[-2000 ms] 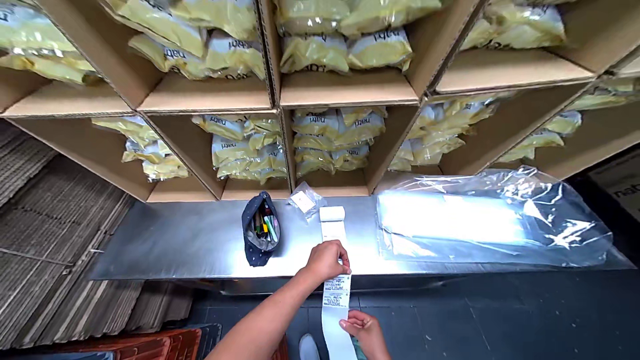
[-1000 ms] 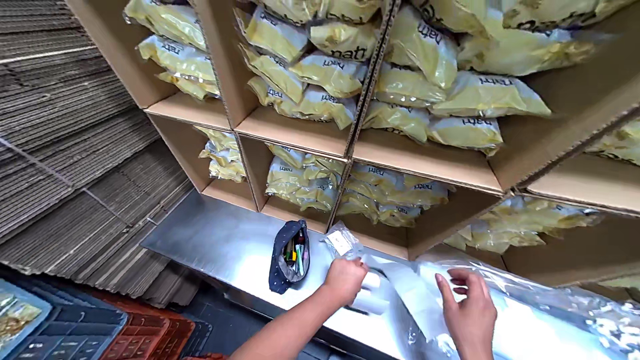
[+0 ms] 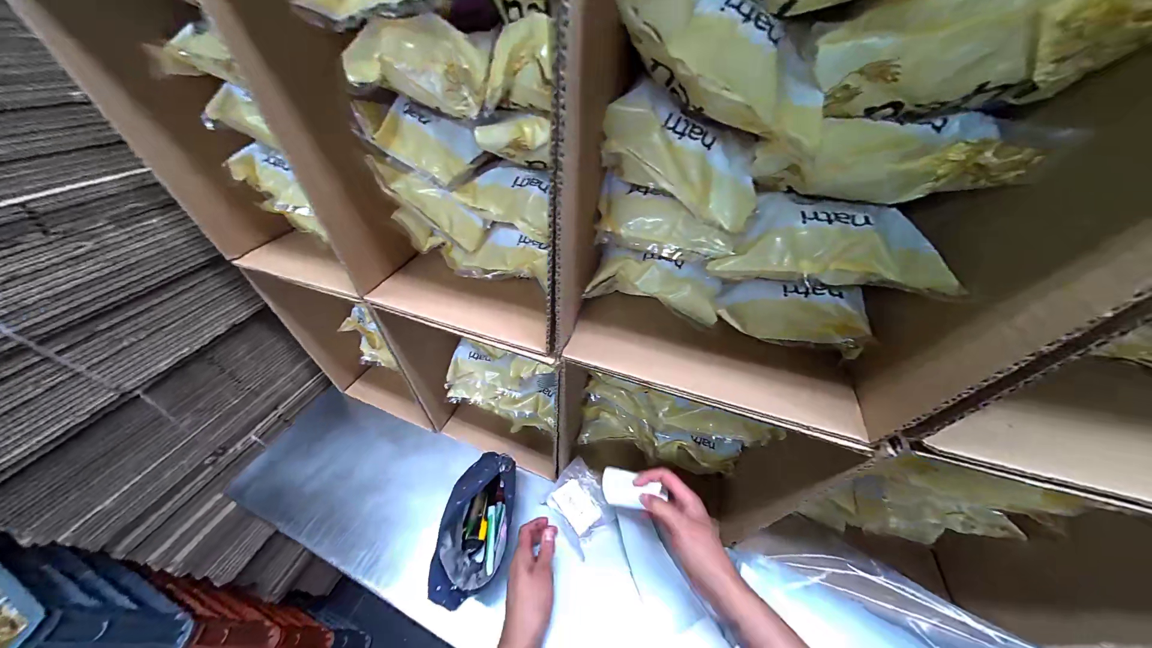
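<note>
My right hand grips a small roll of white paper labels between thumb and fingers, above the steel table. A loose white strip trails down from it toward the bottom edge. My left hand holds nothing that shows; its fingers point up, thumb a little apart, between the pouch and the strip. Left of it lies an unzipped dark blue pencil pouch with pens and markers inside. A small clear plastic bag holding a white labelled piece lies just left of the roll.
Cardboard cubbies with yellow-and-white plastic packages stand along the table's back. Flattened cardboard is stacked at left, above blue and red plastic crates. Clear plastic sheeting covers the table's right part. The steel table shows at left.
My left hand has let go of the paper and is beside the pouch. My right hand, empty and apart one second ago, now holds the roll. The view has turned and come closer to the cubbies.
</note>
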